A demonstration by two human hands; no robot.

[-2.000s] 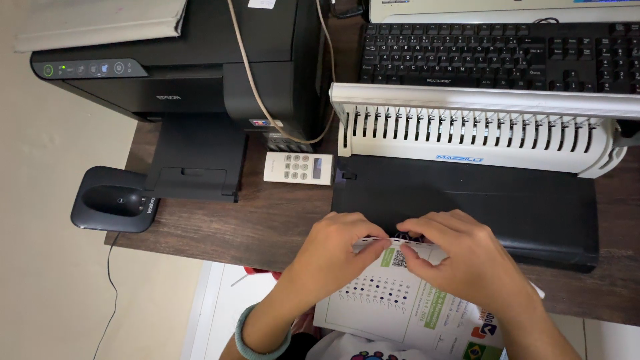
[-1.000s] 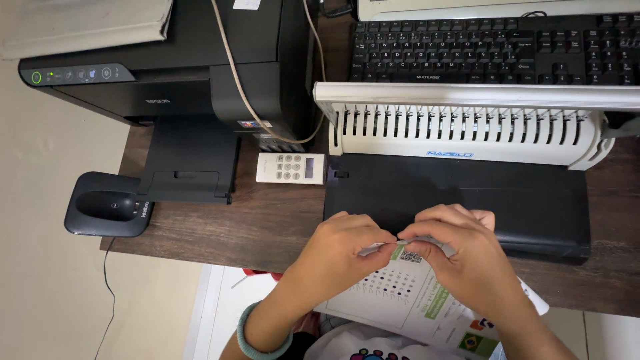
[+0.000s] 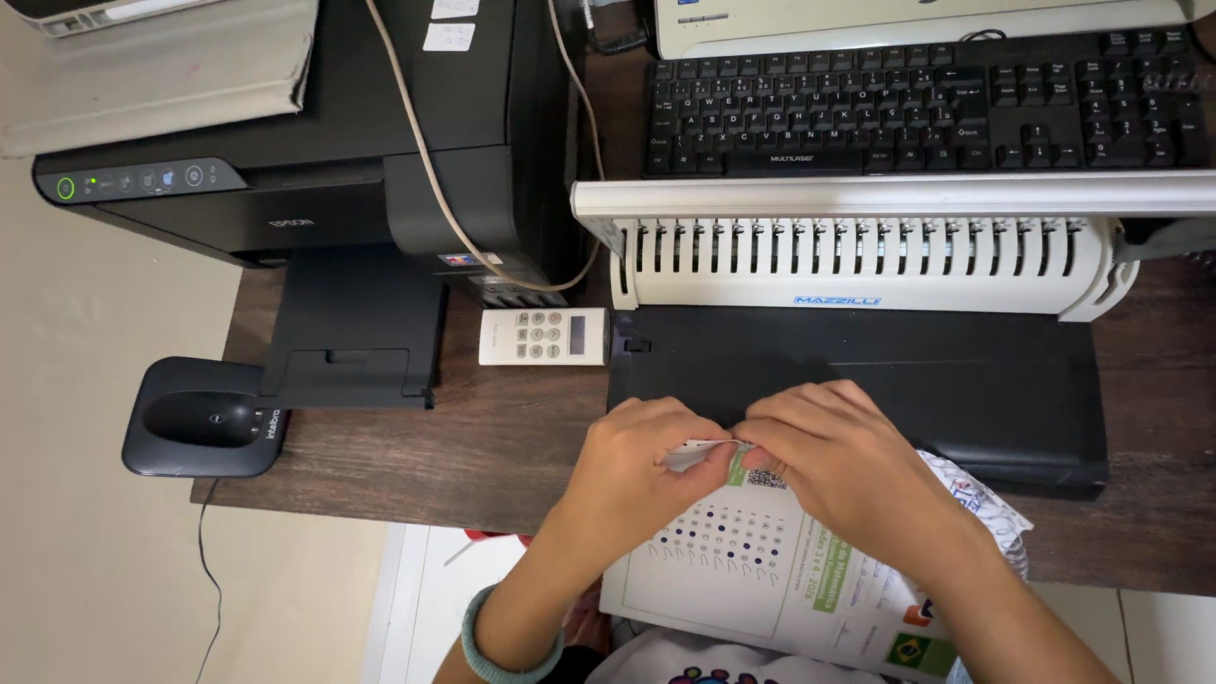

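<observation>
My left hand (image 3: 646,475), with a teal band on its wrist, pinches the top edge of a printed paper sheet (image 3: 703,598) between thumb and fingers. Close beside it, my right hand (image 3: 845,465) grips the same edge. The sheet bears filled-in bubbles, a printed code and a flag picture, and hangs over my lap. Under its right side, a spiral-bound booklet (image 3: 978,499) partly shows. Just beyond my hands lies the black base (image 3: 855,370) of a comb binding machine (image 3: 855,261), whose white slotted front faces me.
A black Epson printer (image 3: 313,218) stands at the left, with a cable across it. A white remote control (image 3: 544,337) lies beside the binding machine. A black cordless-phone base (image 3: 204,418) sits at the desk's left edge. The black keyboard (image 3: 817,114) is behind the machine.
Both hands keep hold of the paper's edge, their fingers slightly shifted. The spiral-bound booklet shows more at the right than before.
</observation>
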